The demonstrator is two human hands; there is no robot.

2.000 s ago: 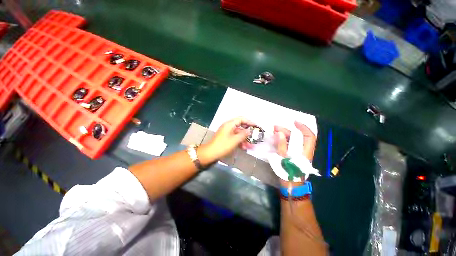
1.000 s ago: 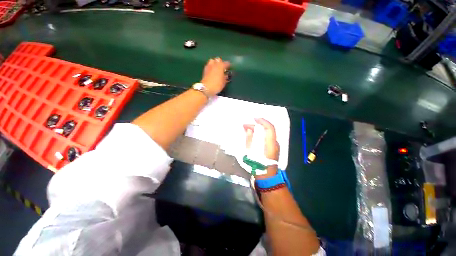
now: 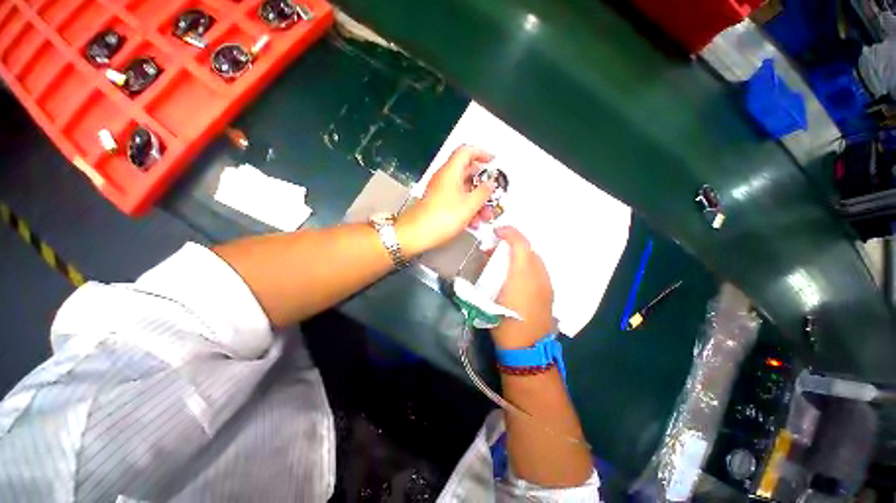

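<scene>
My left hand (image 3: 447,203) holds a round electronic module (image 3: 491,180) by its edge over the white paper sheet (image 3: 562,228). The module is a dark disc with a shiny rim and a small pale part. My right hand (image 3: 523,277), with the blue wristband, holds the dispensing syringe, which is wrapped in white tissue (image 3: 488,282). The green cap (image 3: 478,314) is at its rear and a thin clear hose (image 3: 474,368) trails from it. The syringe's front end is close to the module; whether they touch cannot be told.
An orange-red tray (image 3: 187,108) with several modules is at upper left. White folded paper (image 3: 262,196) lies beside it. A blue stick (image 3: 639,283), a small dark tool (image 3: 653,305) and a clear plastic sleeve (image 3: 702,393) lie right. Another module (image 3: 708,201) is on the green bench.
My left hand has come back from the far bench to the sheet with a module in it. My right hand with the syringe now points towards it. The camera view has turned and shifted.
</scene>
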